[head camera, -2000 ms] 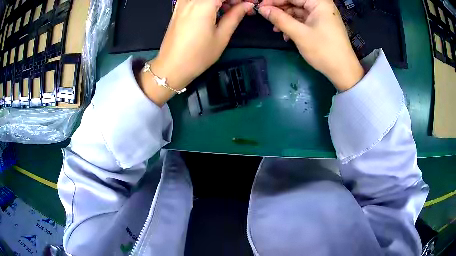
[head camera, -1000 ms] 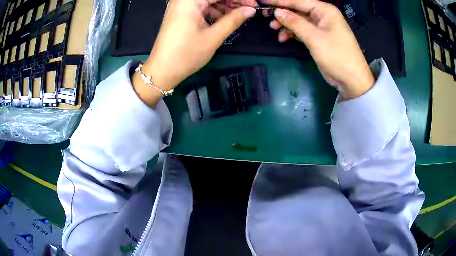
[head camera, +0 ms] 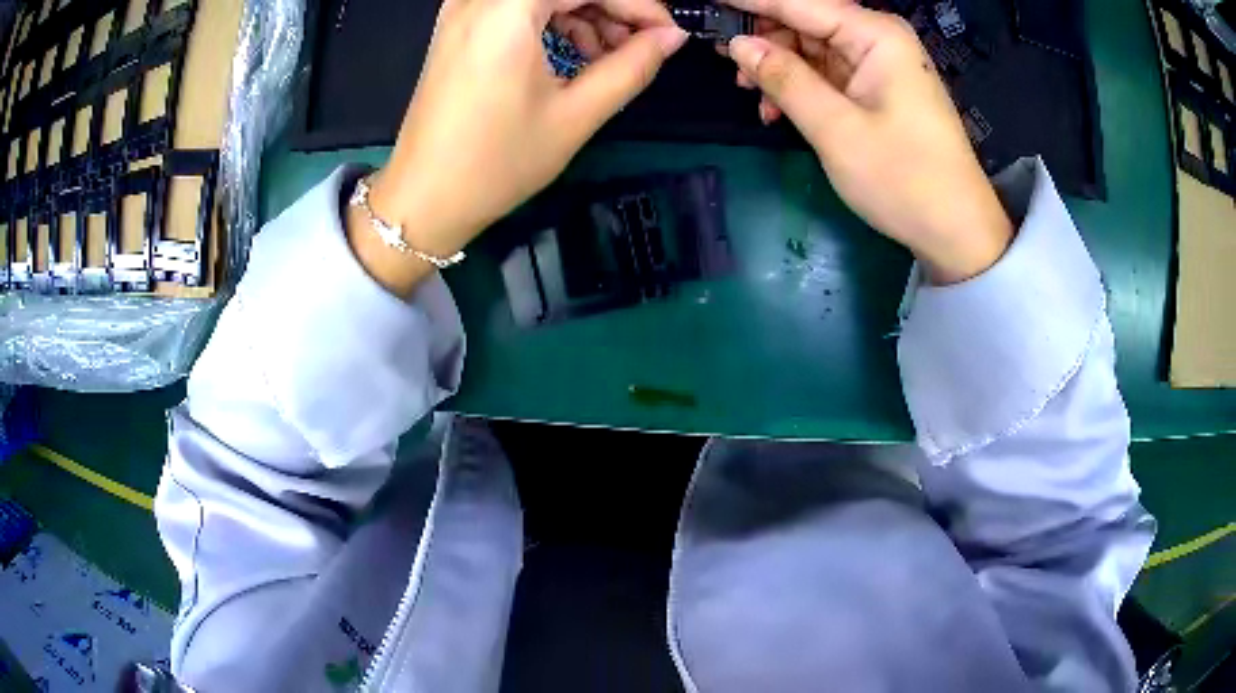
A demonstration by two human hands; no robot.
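My left hand (head camera: 522, 108) and my right hand (head camera: 868, 115) meet near the top edge, above the black parts tray (head camera: 407, 95). Between their fingertips is a small dark slotted piece (head camera: 713, 22), gripped from both sides. A thin part near my left fingertips is too small to make out. A fanned stack of black plastic frames (head camera: 617, 251) lies on the green bench between my forearms. Bluish metal pins (head camera: 563, 54) show in the tray beside my left fingers. Loose small black pieces lie in the tray's right part.
At the left, a cardboard sheet (head camera: 203, 102) holds rows of black frames, with crinkled clear film (head camera: 102, 339) around it. At the right edge, another cardboard sheet (head camera: 1204, 291) holds a few black frames. The green bench (head camera: 800, 366) ends in front of my body.
The small black piece now shows more clearly between my fingertips, where a thin part showed one second ago. Both hands shifted slightly. The frame stack has stayed in place.
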